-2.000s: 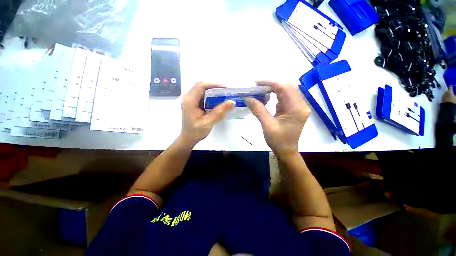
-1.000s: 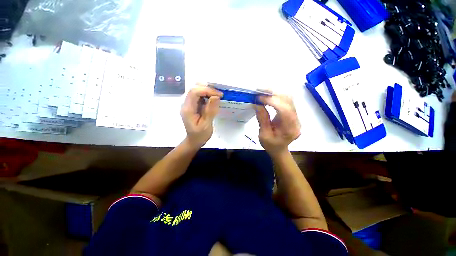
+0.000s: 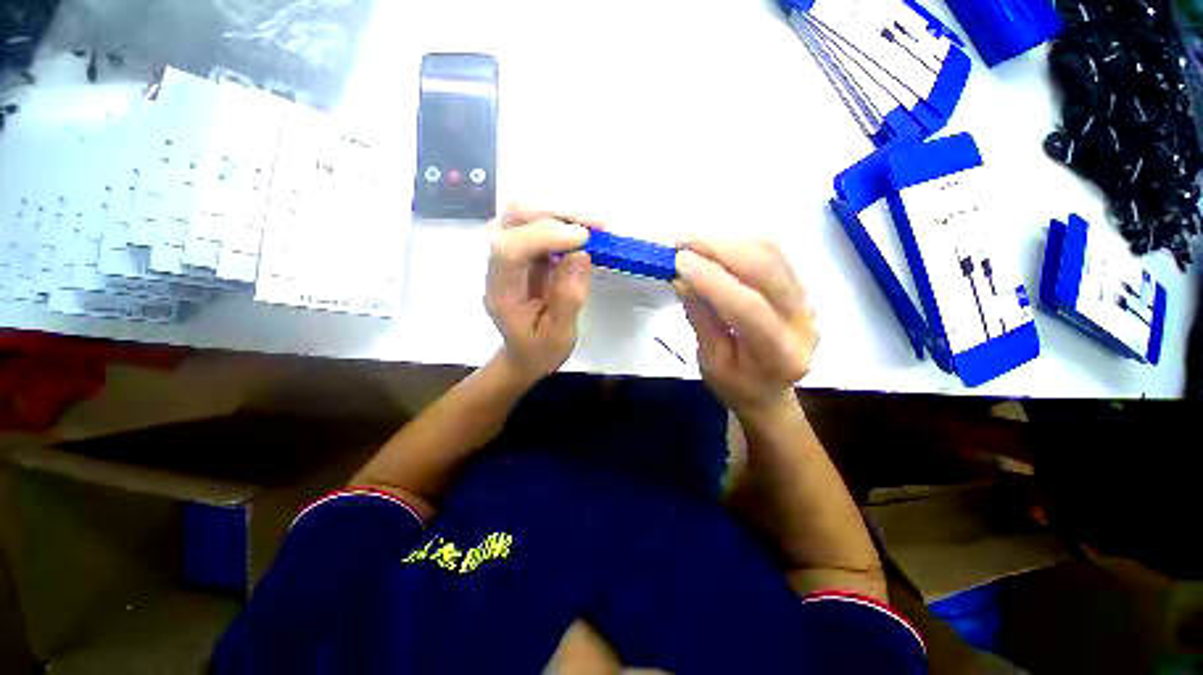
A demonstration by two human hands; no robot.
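Observation:
A retail carton (image 3: 631,253) is held above the table's front edge, its narrow blue end facing me. My left hand (image 3: 538,293) grips its left end between thumb and fingers. My right hand (image 3: 747,317) grips its right end the same way. The carton's broad faces are mostly hidden. Open boxes with blue flaps (image 3: 960,264) lie right of my right hand, cable picture up, with a fanned pile (image 3: 881,59) behind them. Closed boxes (image 3: 330,218) lie in an overlapping row at the left, white printed side up.
A smartphone (image 3: 457,132) lies left of centre. Black cables (image 3: 1128,125) are heaped upper right beside a blue block (image 3: 1005,24). A small group of boxes (image 3: 1108,293) sits far right. A clear plastic bag (image 3: 251,46) lies upper left. A thin dark sliver (image 3: 670,350) and brown cartons (image 3: 132,508) also show.
The thumbs have moved from the middle of the blue end to its two sides. The blue end now looks flat and closed. The table items have shifted in view with the camera.

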